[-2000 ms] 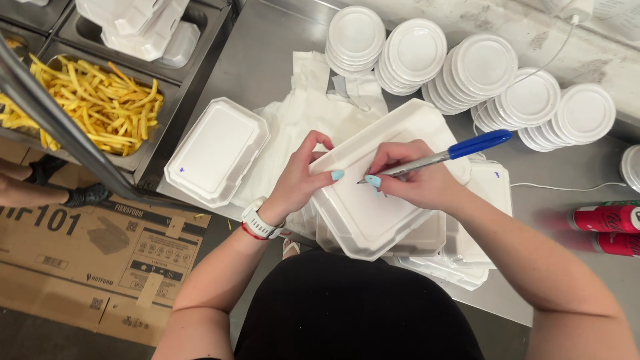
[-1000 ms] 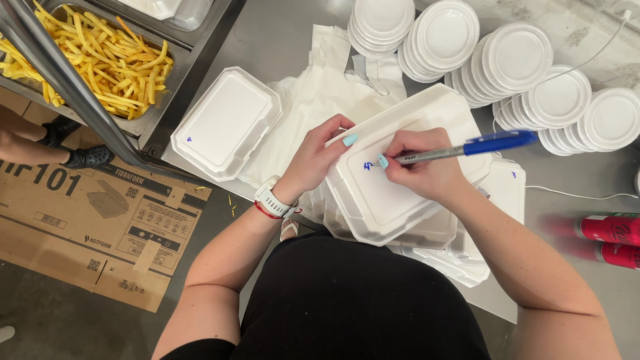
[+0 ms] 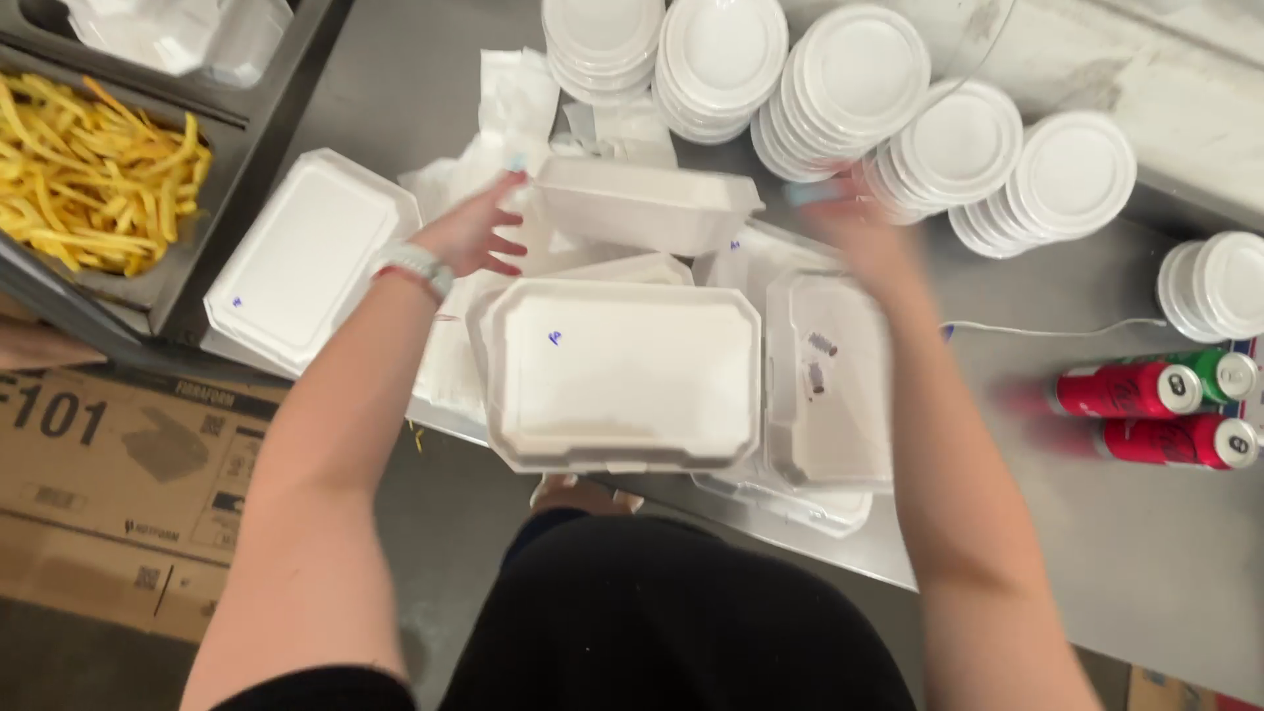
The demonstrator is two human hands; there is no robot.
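My left hand (image 3: 479, 232) is empty, its fingers spread, above plastic bags (image 3: 513, 109) on the steel counter. My right hand (image 3: 839, 212) is blurred by motion near the stacks of lidded white tubs (image 3: 864, 69); whether it holds anything cannot be told. Between my arms lies a closed white clamshell container (image 3: 632, 370) with a blue mark on its lid. Behind it another white clamshell (image 3: 647, 202) stands tilted. Further clamshells (image 3: 829, 395) lie under my right forearm, one with dark scribbles. A closed marked clamshell (image 3: 316, 257) sits left of my left hand.
A metal pan of French fries (image 3: 94, 183) is at the left, behind a dark rail. Red drink cans (image 3: 1126, 390) and a green can (image 3: 1220, 375) lie at the right near a small tub stack (image 3: 1220, 286). A white cable (image 3: 1057, 329) crosses the counter. Flattened cardboard (image 3: 118, 484) covers the floor.
Both hands have come off the clamshell they held. The blue marker, earlier writing in my right hand, no longer shows. The right hand has moved toward the tub stacks.
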